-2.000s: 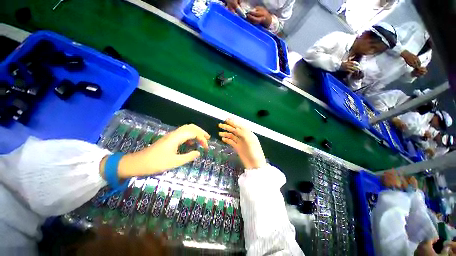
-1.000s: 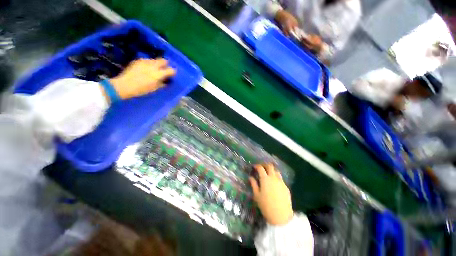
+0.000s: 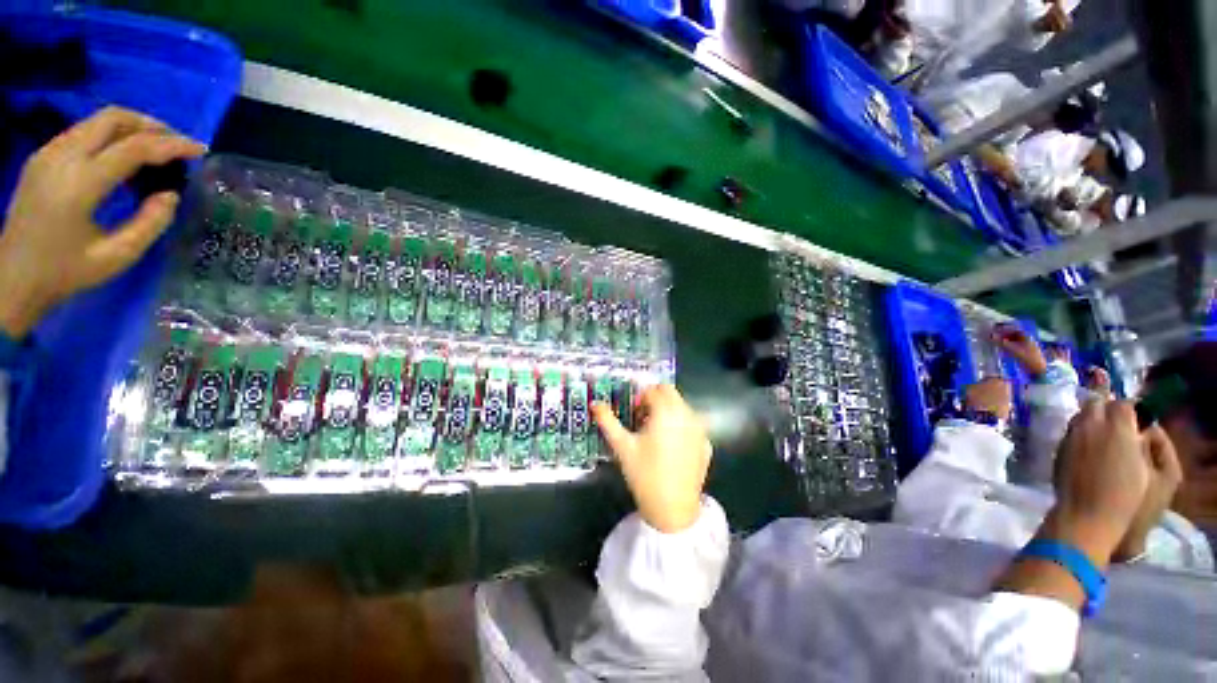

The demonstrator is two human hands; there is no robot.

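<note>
My left hand (image 3: 94, 207) is at the left, over the edge of the blue parts bin (image 3: 60, 467), with a small black housing (image 3: 163, 178) between thumb and fingers. My right hand (image 3: 662, 454) is at the right end of the clear blister tray (image 3: 400, 350). Its thumb and fingertips are at the last circuit board (image 3: 601, 400) of the lower row; whether they grip it cannot be told. The tray holds two rows of narrow green boards with dark components.
A green conveyor (image 3: 587, 120) with a white edge rail (image 3: 534, 163) runs behind the tray and carries a few black units. Another clear tray (image 3: 834, 380) and a blue bin (image 3: 921, 320) stand to the right. Coated workers sit on both sides, one close at the right.
The view has shifted right. My left hand has gone from near the right hand into the blue bin and now holds a black housing at its edge. My right hand has moved down to the tray's right end.
</note>
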